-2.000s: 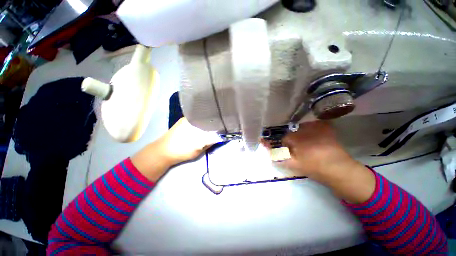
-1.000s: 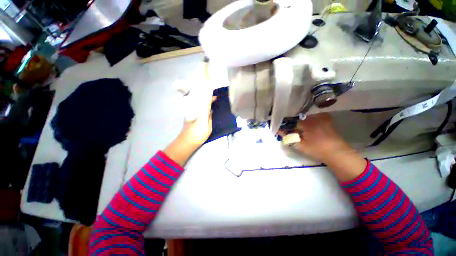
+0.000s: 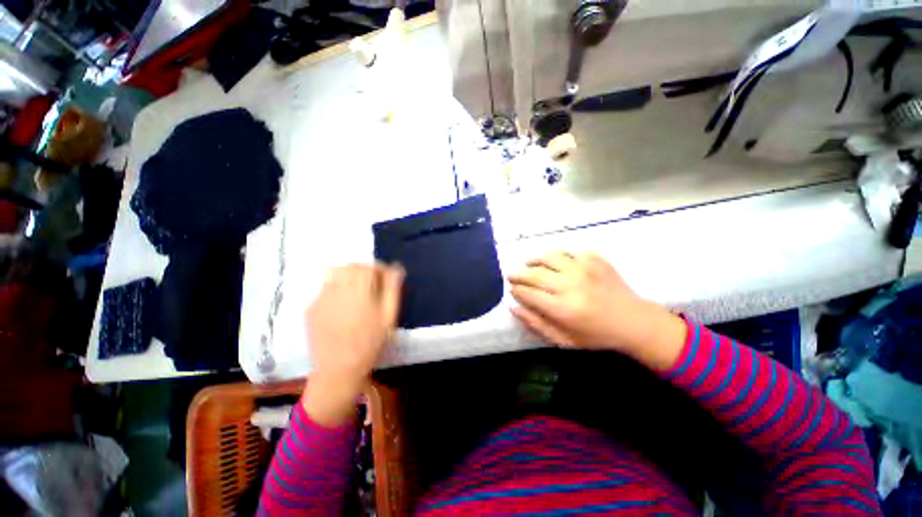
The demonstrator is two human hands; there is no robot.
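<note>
A dark pocket piece (image 3: 442, 265) with rounded lower corners lies flat near the front edge of the sewing machine table (image 3: 647, 247), plain side up, with a slit or line near its top edge. My left hand (image 3: 353, 313) is at its left side, somewhat blurred, with the fingers over or beside that edge. My right hand (image 3: 576, 301) is at its right edge, fingertips close to or touching it. The presser foot area of the sewing machine (image 3: 499, 127) stands behind the piece, with the small cream block (image 3: 561, 146) beside it.
A rounded dark pile of cut pieces (image 3: 209, 177) lies at the left, with dark folded fabric (image 3: 202, 303) below and a small patterned piece (image 3: 127, 318) beside it. An orange basket (image 3: 224, 444) stands below the table. A white tape (image 3: 784, 45) hangs at the right.
The dark piece has come out from under the machine head to the table front. Both hands have moved back toward the front edge, and the view has shifted down.
</note>
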